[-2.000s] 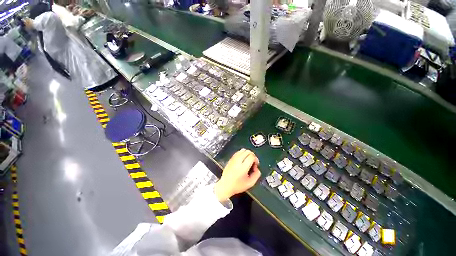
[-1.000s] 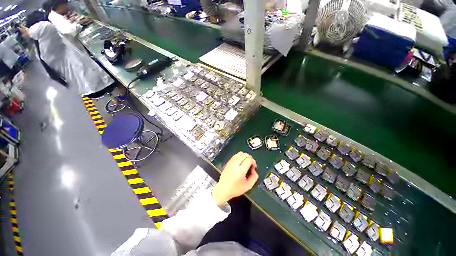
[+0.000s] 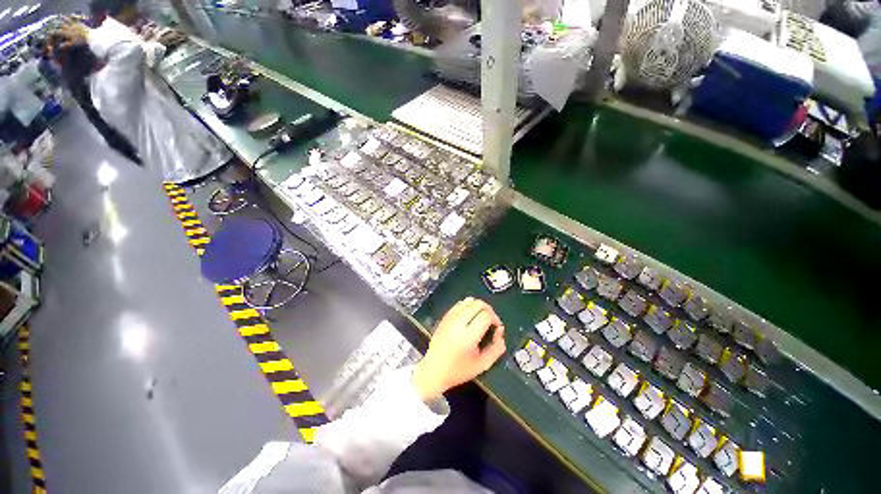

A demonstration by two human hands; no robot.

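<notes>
My left hand (image 3: 464, 345) rests loosely curled at the green bench's front edge, left of the near tray. Whether anything is inside the fingers is hidden. My right hand is not in view. Small silver-grey square modules (image 3: 650, 400), several with yellow edges, lie in rows on a clear tray on the green mat. A single piece with a bright face and yellow edge (image 3: 752, 466) lies at the right end of the nearest row. Three dark-rimmed housings with pale or copper centres (image 3: 531, 279) lie between my hand and the back edge of the mat.
Stacked clear trays of modules (image 3: 386, 207) stand to the left. A metal post (image 3: 498, 96) rises behind them. A green conveyor (image 3: 696, 183) runs beyond. A blue stool (image 3: 241, 249) and a pale tray (image 3: 372, 367) are below bench level. A person in a white smock (image 3: 145, 106) stands far left.
The camera view shifts slightly between frames. My left hand stays at the bench edge with almost no change. The person at far left has shifted a little.
</notes>
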